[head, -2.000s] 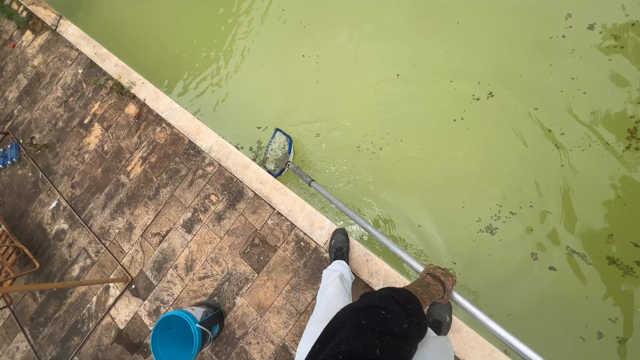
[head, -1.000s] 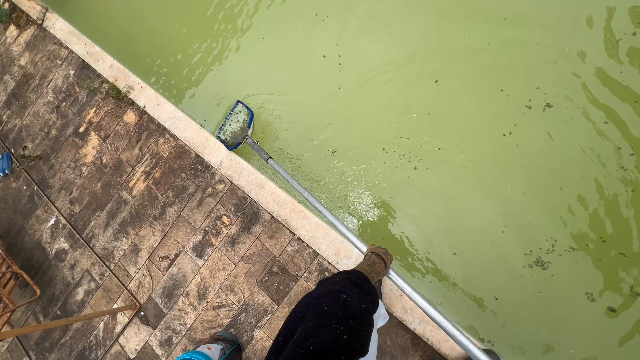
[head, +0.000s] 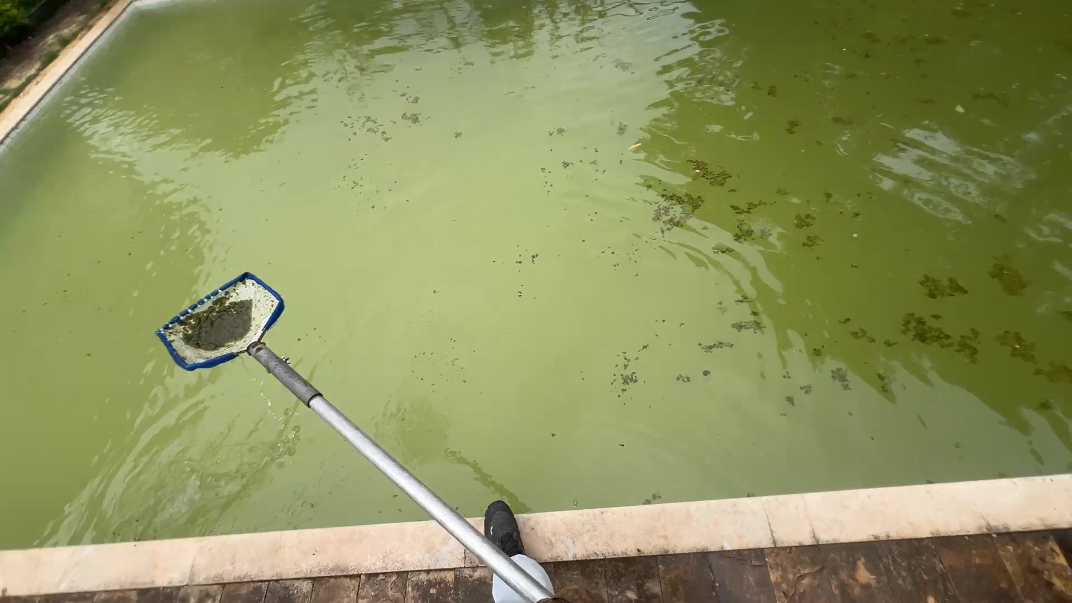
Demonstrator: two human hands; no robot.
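A leaf skimmer net with a blue frame (head: pixel 222 322) hangs above the green water, tilted, with dark wet debris lying in its pale mesh. Drops fall below it. Its silver metal pole (head: pixel 402 477) runs down to the bottom edge of the view, across the pool's stone coping and in front of my leg. Neither my left hand nor my right hand can be made out. A brown sliver at the pole's lower end is too small to identify.
Green pool water (head: pixel 502 335) carries floating clumps of debris (head: pixel 930 331), mostly at the right. My black shoe (head: pixel 502 526) rests on the pale stone coping (head: pixel 670 528), beside dark brown paving (head: pixel 712 578). Another pool edge runs along the upper left.
The skimmer net has risen from the water beside the coping and now hangs over the pool. The view has swung toward the open water, and the hand on the pole has gone out of sight.
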